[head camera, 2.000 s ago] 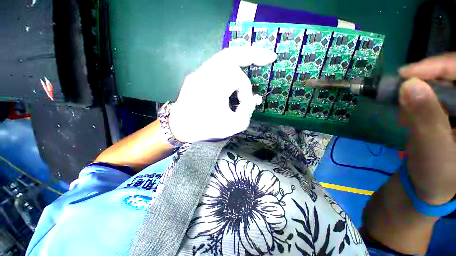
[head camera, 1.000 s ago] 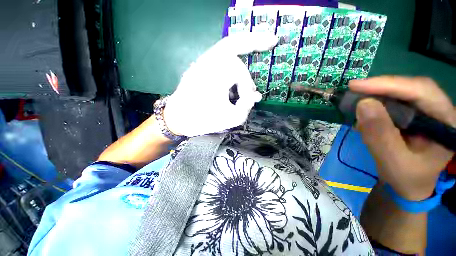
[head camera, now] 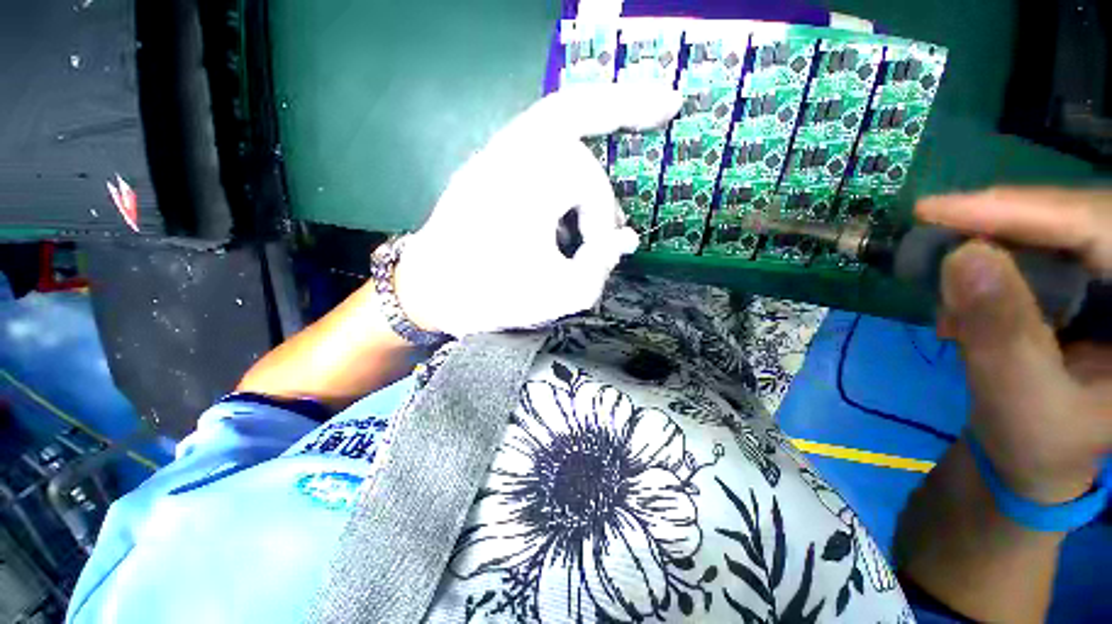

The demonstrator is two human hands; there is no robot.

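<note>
A green PCB panel (head camera: 771, 134) with rows of small boards lies on a purple support pad (head camera: 707, 24). My left hand (head camera: 524, 226), in a white glove, rests over the panel's left part, its index finger extended across it. A very thin strand, perhaps solder wire (head camera: 649, 229), shows at its lower fingertips; their grip on it is hard to make out. My right hand (head camera: 1018, 311), bare with a blue wrist strap, holds a blurred soldering iron (head camera: 908, 254). The iron's tip points left over the panel's lower rows; contact cannot be told.
Dark foam sheets or trays (head camera: 92, 122) stand at the far left. The green bench mat (head camera: 390, 116) runs under the pad. A dark object (head camera: 1067, 79) is at the upper right edge. Below the bench are a blue floor (head camera: 854, 402) with a yellow line and a dark cord.
Since two seconds ago the panel appears higher in the view. The iron moved left and lower over the panel, then back slightly right in the last second. My left hand kept nearly the same pose.
</note>
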